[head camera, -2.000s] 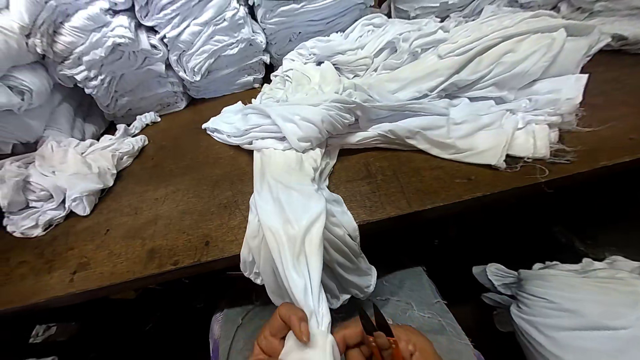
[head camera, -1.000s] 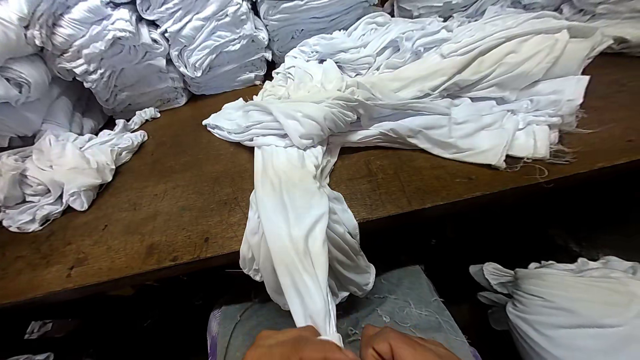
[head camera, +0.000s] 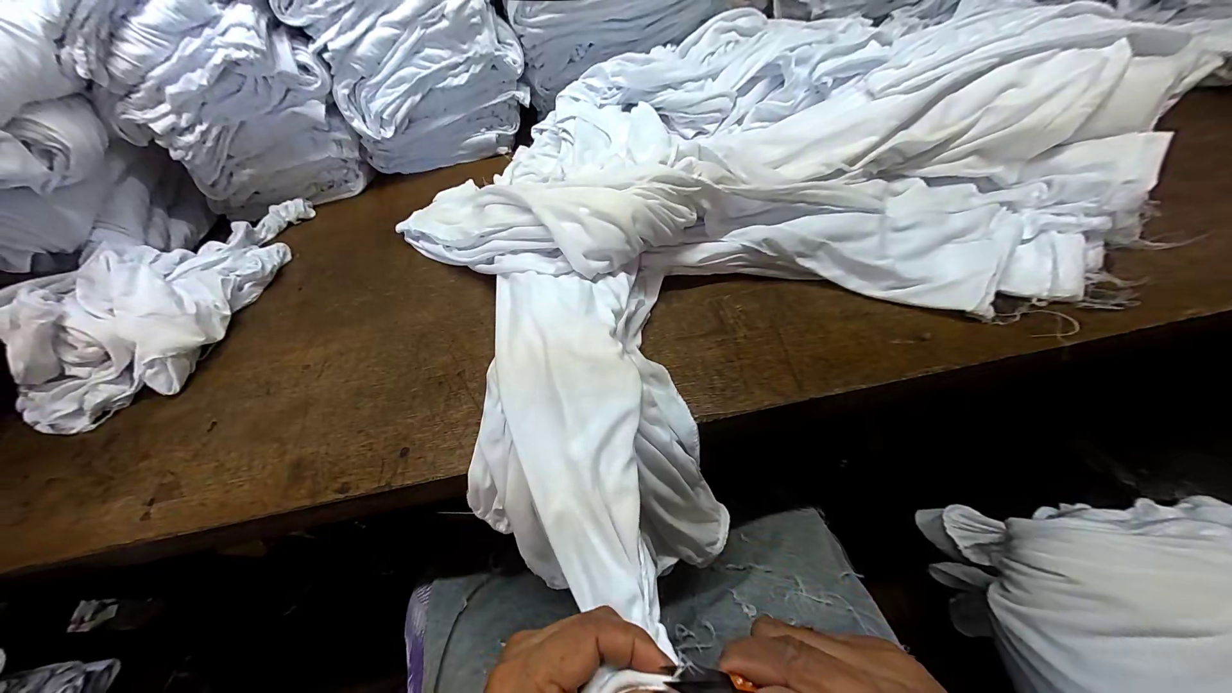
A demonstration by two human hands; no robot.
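A long white cloth (head camera: 568, 404) hangs from a heap of white fabric (head camera: 818, 173) over the front edge of the wooden table. My left hand (head camera: 577, 654) pinches the lower end of this cloth at the bottom of the view. Just right of it, my right hand (head camera: 818, 659) grips scissors (head camera: 707, 681) with orange on the handle, their dark blades lying at the held cloth. The blade tips and the lower parts of both hands are partly hidden or cut off by the frame.
Stacked bundles of white fabric (head camera: 423, 87) line the back of the brown wooden table (head camera: 337, 356). A crumpled white cloth (head camera: 144, 327) lies at left. Below the hands is a grey cloth surface (head camera: 770, 568) with loose threads. Another white bundle (head camera: 1116, 587) stands at lower right.
Two seconds ago the scissors pointed upward with their blades apart in my right hand. Now they lie sideways against the cloth end held by my left hand.
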